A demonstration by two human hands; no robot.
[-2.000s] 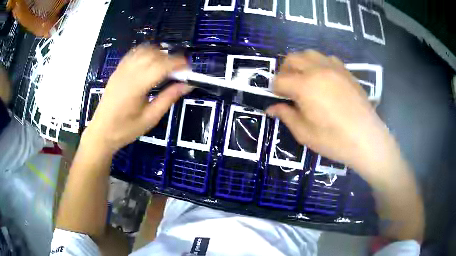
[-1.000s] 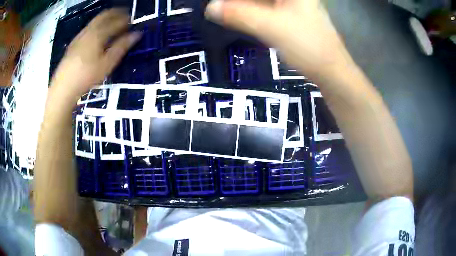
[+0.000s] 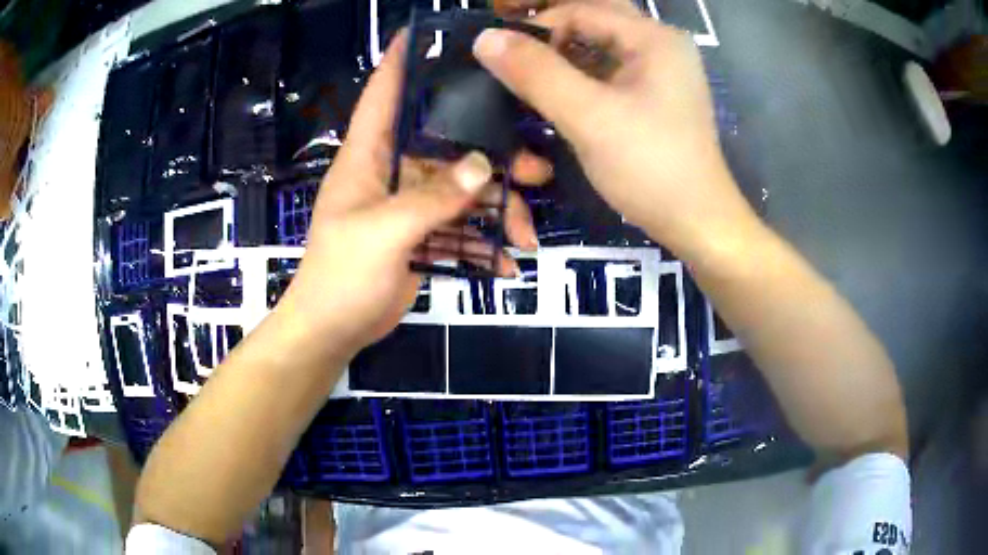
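Note:
My left hand point(image 3: 374, 228) holds a dark phone front housing point(image 3: 460, 108) upright above the tray, fingers showing through its keypad grid. My right hand point(image 3: 628, 119) is at the housing's top edge, its thumb on the upper face; whether it pinches a small piece there cannot be told. A die-cut sheet point(image 3: 498, 360) of white-edged dark rectangles and openings lies loose across the row of housings below my hands. Blue-edged keypad grids point(image 3: 547, 439) show below the sheet. The black blister tray point(image 3: 433, 497) lies under them.
A bright white tangled pile point(image 3: 54, 249) lies at the left table edge. White frames point(image 3: 198, 239) show on housings at the left. The grey bench surface point(image 3: 834, 206) lies to the right, with a white oval object point(image 3: 926, 103) near its far edge.
A housing is now in my left hand, which has moved right and toward the middle. My right hand has come to the housing's top. The die-cut sheet, held earlier, now lies across the housings.

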